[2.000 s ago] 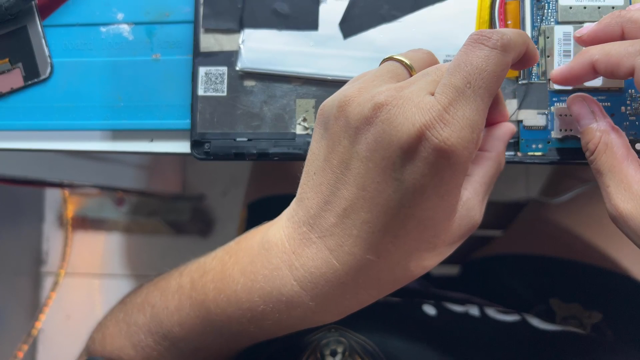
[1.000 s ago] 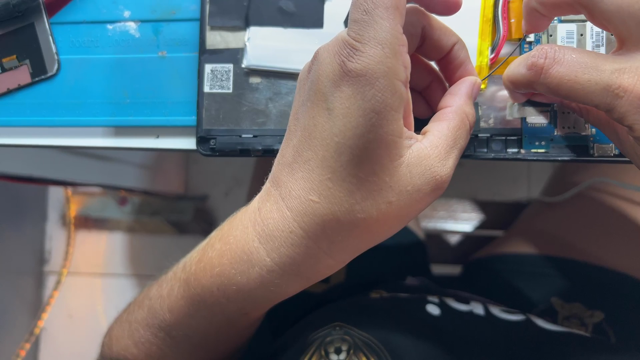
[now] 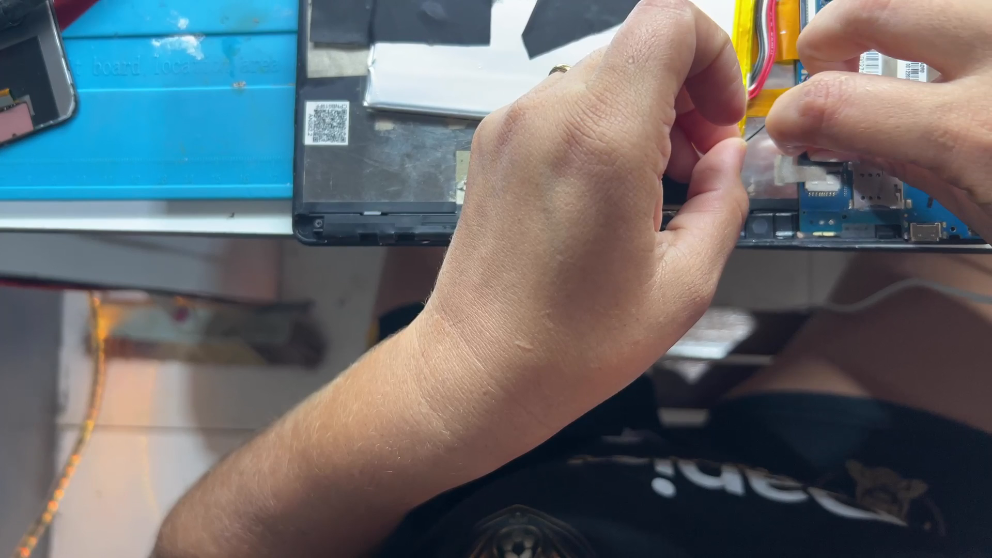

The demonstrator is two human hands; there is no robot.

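Note:
An opened tablet (image 3: pixel 387 167) lies at the top of the view with its inside showing. Its silver battery (image 3: pixel 434 74) carries pieces of black tape. My left hand (image 3: pixel 597 147), with a ring on one finger, pinches a thin dark wire (image 3: pixel 755 133) between thumb and index fingertips, over the tablet's lower part. Close to its right, the curled fingers of my right hand (image 3: pixel 891 101) are over the blue circuit board (image 3: pixel 833 209); what they hold, if anything, is hidden. Red, black and white wires (image 3: pixel 766 46) and yellow tape (image 3: pixel 742 46) run between the battery and the board.
A blue repair mat (image 3: pixel 178 132) lies to the left, with part of another device (image 3: pixel 46 85) on it. The table's pale edge (image 3: pixel 139 217) runs below the mat. An orange braided cord (image 3: pixel 89 403) hangs at lower left, and a white cable (image 3: pixel 907 285) passes at right below the tablet.
My right hand has moved left over the board, towards my left fingertips. My left thumb and index finger, partly hidden two seconds ago, now show pinched together near the yellow tape.

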